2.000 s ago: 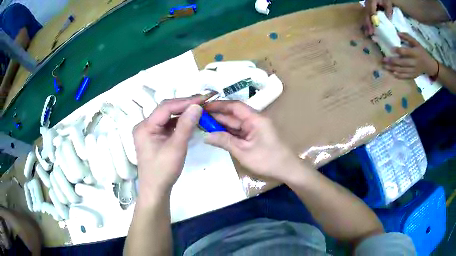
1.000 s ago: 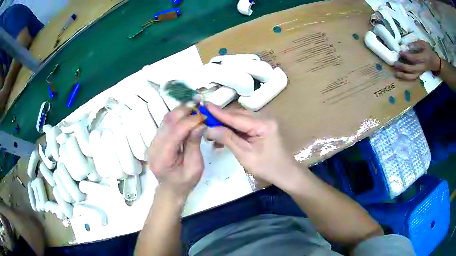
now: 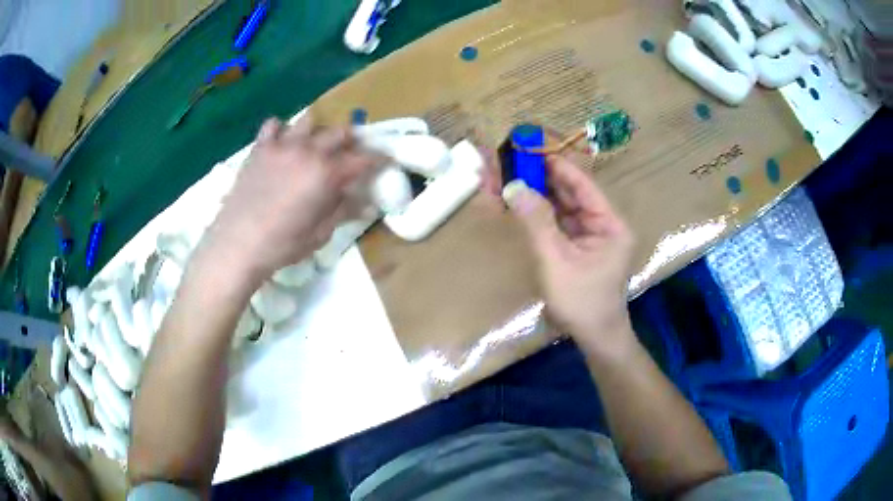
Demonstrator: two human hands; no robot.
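Observation:
My right hand (image 3: 578, 230) holds a blue battery cell (image 3: 529, 161) upright between thumb and fingers. Orange lead wires (image 3: 566, 144) run from the cell to a small green circuit board (image 3: 611, 130), which hangs out to the right of the hand. My left hand (image 3: 289, 191) is blurred, palm down, over the white housings at the back of the bench. Its fingers are beside a white housing half (image 3: 416, 152); whether they grip one is unclear. Another white housing (image 3: 436, 201) lies on the cardboard between my hands.
A loose housing pile (image 3: 113, 342) lies at the left by a white work sheet (image 3: 313, 382). The green conveyor belt (image 3: 157, 147) carries battery assemblies and a part-filled housing (image 3: 367, 22). More white housings (image 3: 710, 68) lie at the far right. Blue stools (image 3: 842, 411) stand at the right.
My left hand has let go of the battery assembly and moved left and up to the housings. My right hand has moved right with the battery. The other person's hand at the right is out of view.

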